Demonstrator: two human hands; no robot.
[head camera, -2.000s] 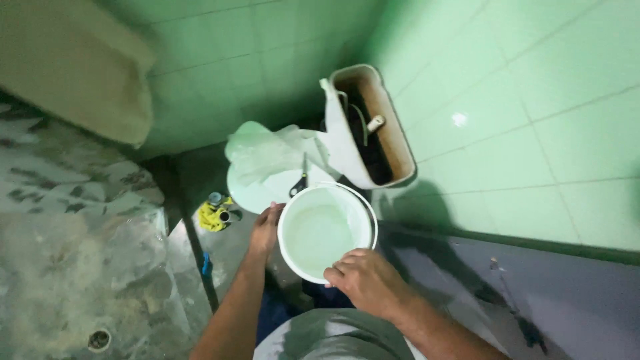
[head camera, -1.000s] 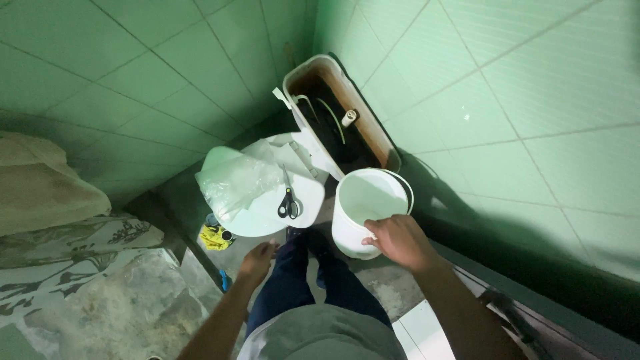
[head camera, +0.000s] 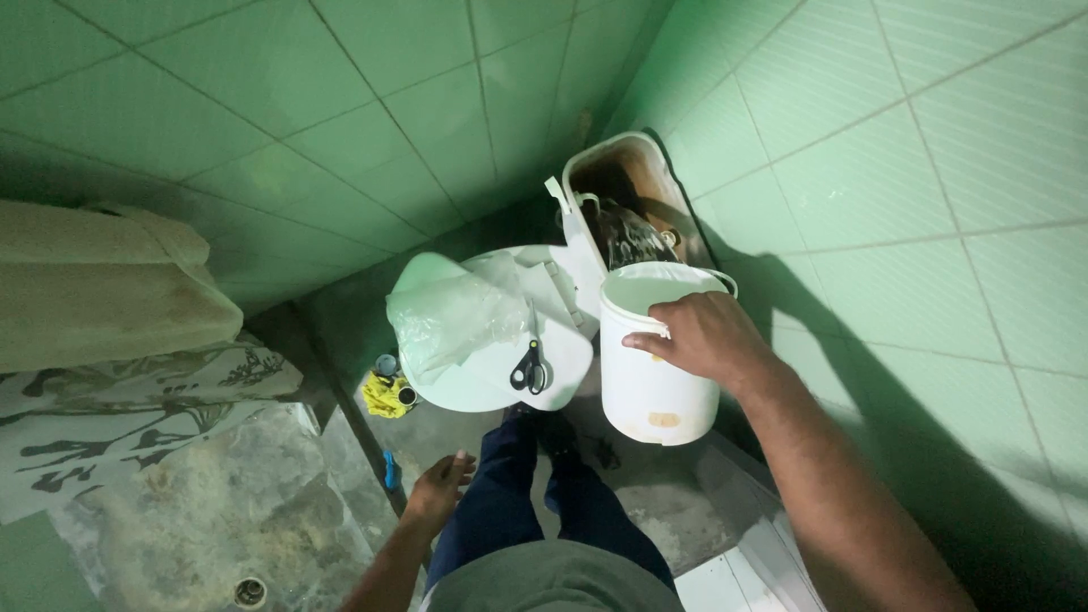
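Note:
My right hand (head camera: 705, 336) grips the rim of a white plastic bucket (head camera: 659, 391), thumb on the outer wall. Tilted away from me, the bucket pours water (head camera: 633, 238) into an uncovered toilet tank (head camera: 578, 229), whose inner walls are stained brown. My left hand (head camera: 442, 489) hangs low beside my left thigh, fingers apart, holding nothing. Between the hands, farther off, is the white toilet lid (head camera: 459, 398). On it lie a clear plastic bag (head camera: 459, 319), black-handled scissors (head camera: 530, 370) and a flat white piece (head camera: 548, 293).
Green tiled walls (head camera: 340, 127) meet behind the tank. Left of the toilet, a yellow cloth (head camera: 385, 395) lies near small containers, with a blue object (head camera: 391, 470) closer to me. A beige towel (head camera: 110, 289) and a patterned curtain (head camera: 144, 416) hang left, above a floor with a drain (head camera: 250, 592).
My left hand has let go of the bucket and dropped to my side. The right hand has moved the bucket right, up to the tank, and water now runs out of it.

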